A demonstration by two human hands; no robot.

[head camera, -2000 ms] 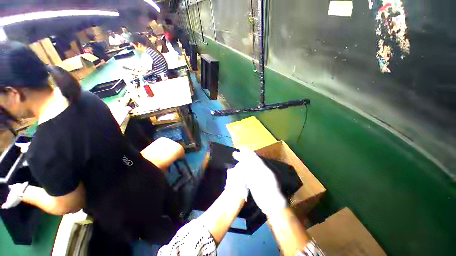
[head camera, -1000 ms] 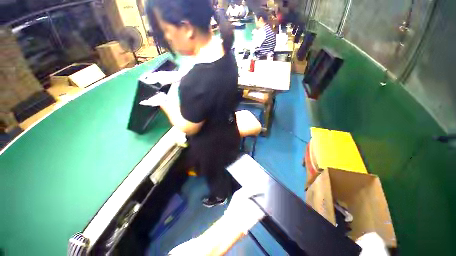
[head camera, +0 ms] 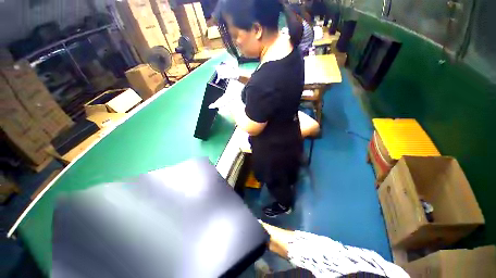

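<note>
A smooth matt-black housing (head camera: 157, 222) fills the lower left, close to the camera and over the near part of the green bench (head camera: 147, 146). Its broad closed face is towards me. My right forearm, in a patterned white sleeve, reaches in from the lower right. My right hand's wrist (head camera: 276, 239) meets the housing's right edge; the fingers are hidden behind the housing, which is held up at that side. My left hand is not in view.
A coworker in black (head camera: 274, 98) stands at the bench, gloved hands on another black housing (head camera: 206, 111). Right of the blue floor (head camera: 337, 184) are an open carton (head camera: 402, 217) and a yellow ridged sheet (head camera: 405, 138). A black frame (head camera: 375, 61) leans on the wall. Fans and cartons stand beyond the bench.
The housing has moved from the floor side on the right to the left, over the bench. My left hand has gone from view. The camera has turned left since the first frame.
</note>
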